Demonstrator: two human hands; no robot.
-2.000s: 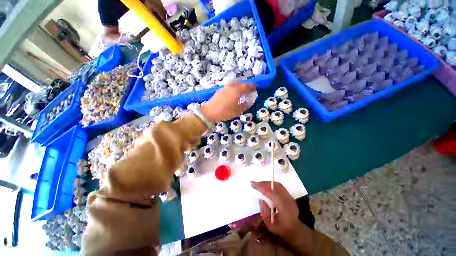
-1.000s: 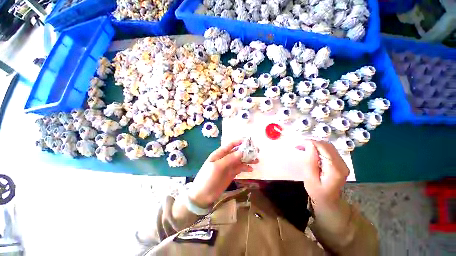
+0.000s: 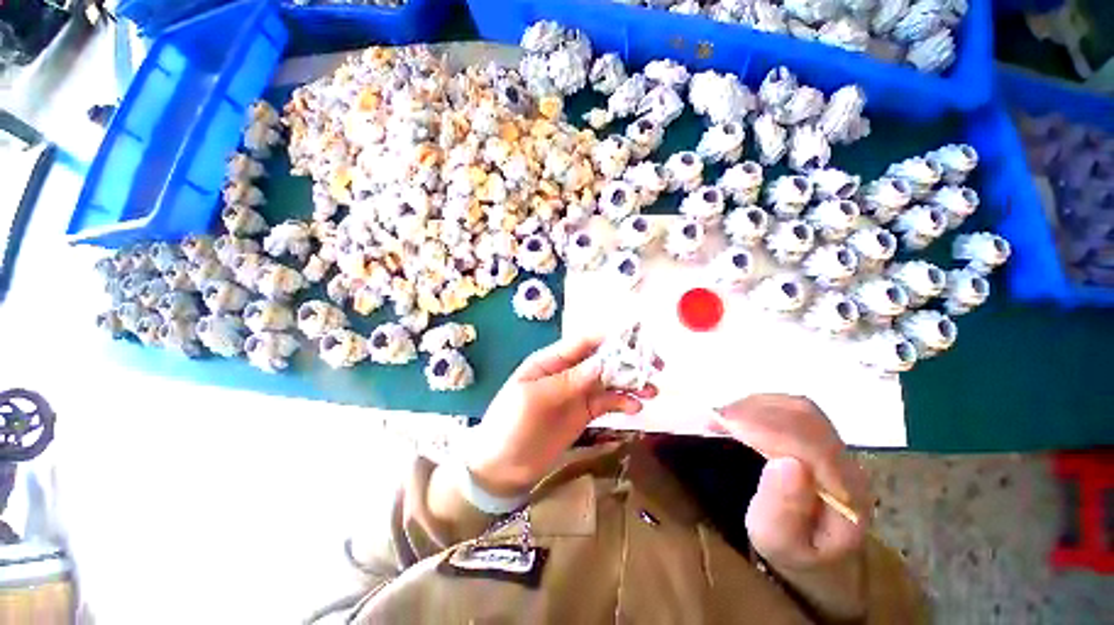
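My left hand (image 3: 550, 409) holds a grey-white ridged part (image 3: 628, 361) in its fingertips over the front left of the white sheet (image 3: 843, 409). My right hand (image 3: 800, 470) is closed around a thin pale stick (image 3: 839, 504), whose end shows below the fingers; its other end is hard to see. A red disc (image 3: 700, 309) lies on the sheet beyond my hands. Grey-white parts with dark round openings (image 3: 833, 264) stand in rows at the right, partly on the sheet. A loose heap of grey-white and orange-yellow parts (image 3: 428, 183) lies at centre-left.
Greyer parts (image 3: 220, 293) stand in close rows at the left on the green table (image 3: 1026, 379). A blue tray (image 3: 183, 122) lies behind them. A blue bin (image 3: 782, 67) of grey parts is at the back, and another with a purplish insert (image 3: 1075, 183) at the far right.
Since two seconds ago, my left hand has come back from the bin area with a part. In the last second, my right hand has moved slightly down and turned. The view has shifted.
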